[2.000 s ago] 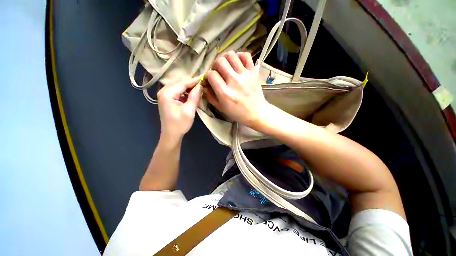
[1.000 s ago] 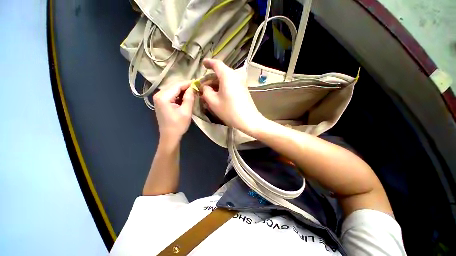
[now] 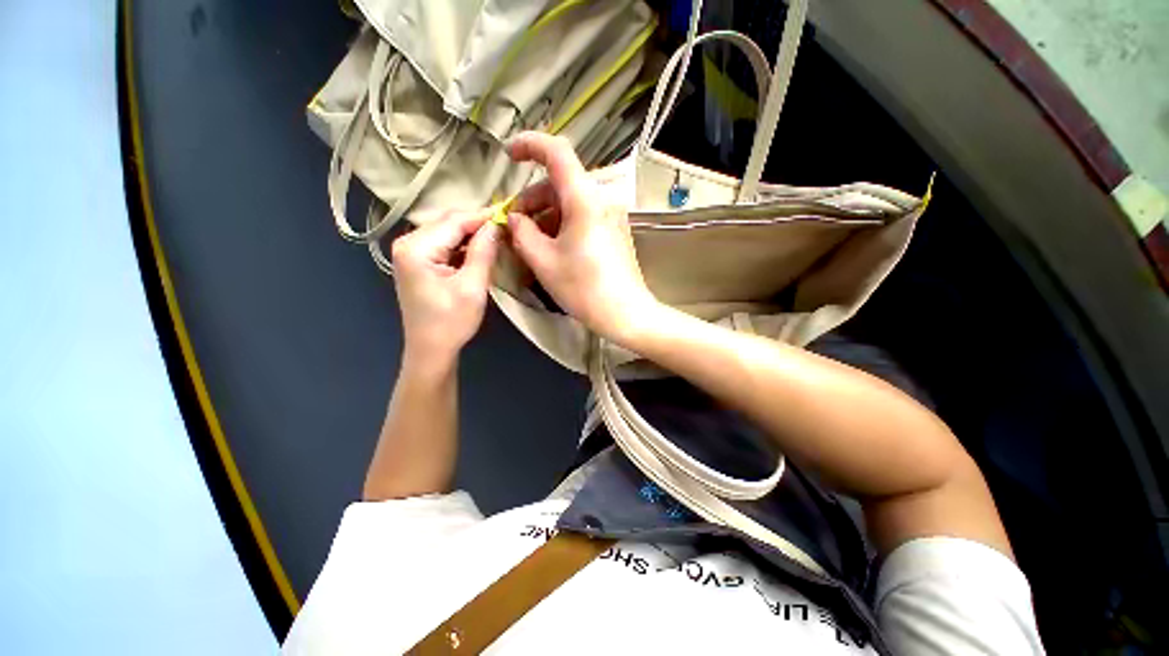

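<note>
A beige handbag [image 3: 731,263] lies open-mouthed on my lap, with a small blue fitting [image 3: 678,196] on its inner panel. One pair of its straps [image 3: 686,472] hangs down over my apron; another strap stands up at the far side. My left hand [image 3: 442,278] pinches the yellow binding tape [image 3: 500,215] at the bag's left top corner between thumb and fingertips. My right hand [image 3: 577,253] holds the same corner from the other side, thumb and a finger at the yellow tip, index finger raised. The corner's seam end is partly hidden by the fingers.
A pile of beige bags [image 3: 423,77] with yellow edges and loose straps lies just beyond my hands on a dark, yellow-edged surface [image 3: 282,320]. A curved bench with a dark red edge [image 3: 1051,103] runs along the right. The dark apron [image 3: 654,500] covers my lap.
My right hand has opened from curled fingers over the corner to a thumb-and-finger pinch with its index raised. More yellow tape shows. The bag and both hands shifted slightly left.
</note>
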